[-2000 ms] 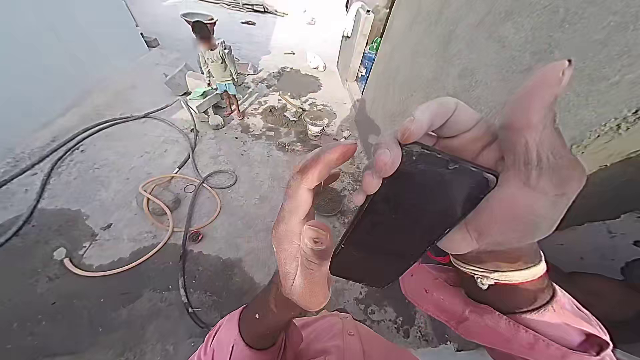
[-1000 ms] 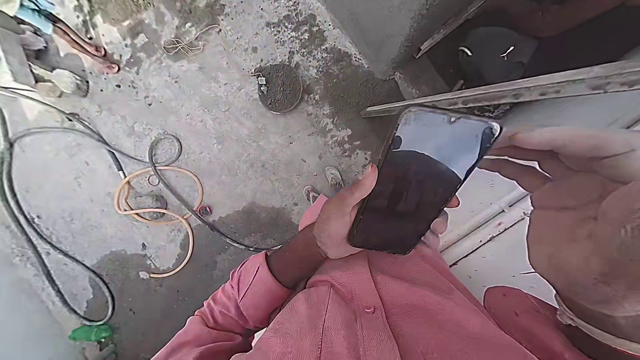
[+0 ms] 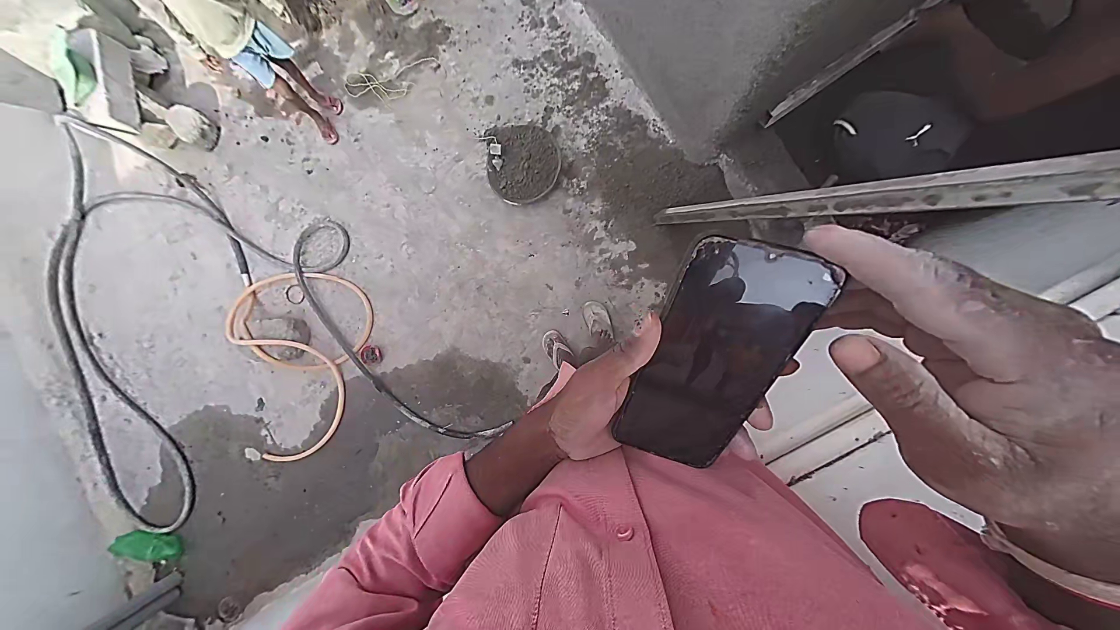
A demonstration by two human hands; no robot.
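A smartphone with a dark, reflecting screen lies tilted in my left hand. The left thumb rests along its near-left edge, and fingertips show past its right edge. Close to the phone's upper right corner is my right hand, its thumb and fingers spread apart; whether a fingertip touches the phone's edge I cannot tell. Pale, dusty residue marks the right hand, and a band circles its wrist. Behind the phone is the front of my pink shirt.
A round pan of wet mortar stands on the concrete floor. An orange hose and a black hose lie coiled at left. Near stone blocks stands a person. A long pale bar crosses at right.
My right hand held the phone two seconds ago; now the left hand holds it and the right is beside it. The view has swung steeply downward.
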